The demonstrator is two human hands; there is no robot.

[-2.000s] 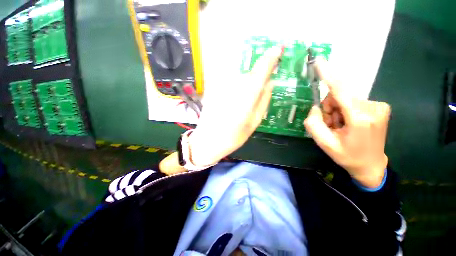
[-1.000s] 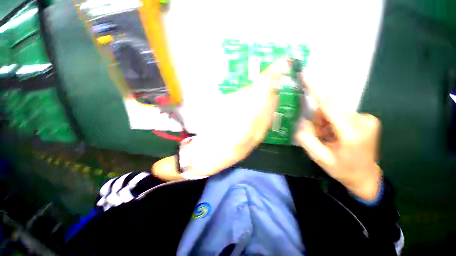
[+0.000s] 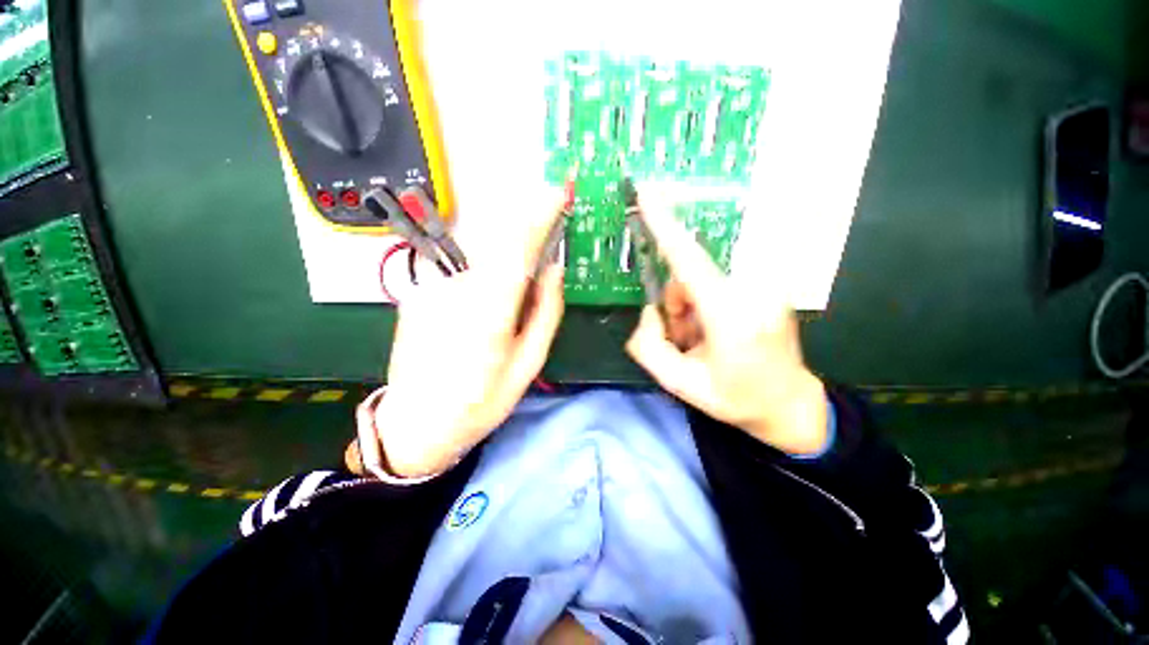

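Observation:
A green circuit board panel [image 3: 687, 120] lies on a white sheet [image 3: 825, 164] in front of me. My left hand [image 3: 473, 334] grips the red test probe [image 3: 552, 239], its red tip at the panel's lower left part. My right hand [image 3: 731, 347] grips the black test probe [image 3: 646, 258], its tip close to the right of the red one on the panel. I cannot tell whether the tips touch it. The multimeter [image 3: 338, 107] lies left of the panel, partly cut off by the top edge, with lead plugs [image 3: 422, 221] in its bottom jacks.
A dark tray [image 3: 98, 239] with several green panels [image 3: 63, 284] is at the far left, cut off. A smartphone [image 3: 1077, 202] lies on the green bench top [image 3: 970, 189] at the right, near a pale ring-shaped object [image 3: 1119, 325]. Yellow-black striped lines run beyond the bench's near edge.
Both hands and probes have moved from the panel's upper right part to its lower left part. The view has shifted too, now showing the whole smartphone. Both hands still hold their probes.

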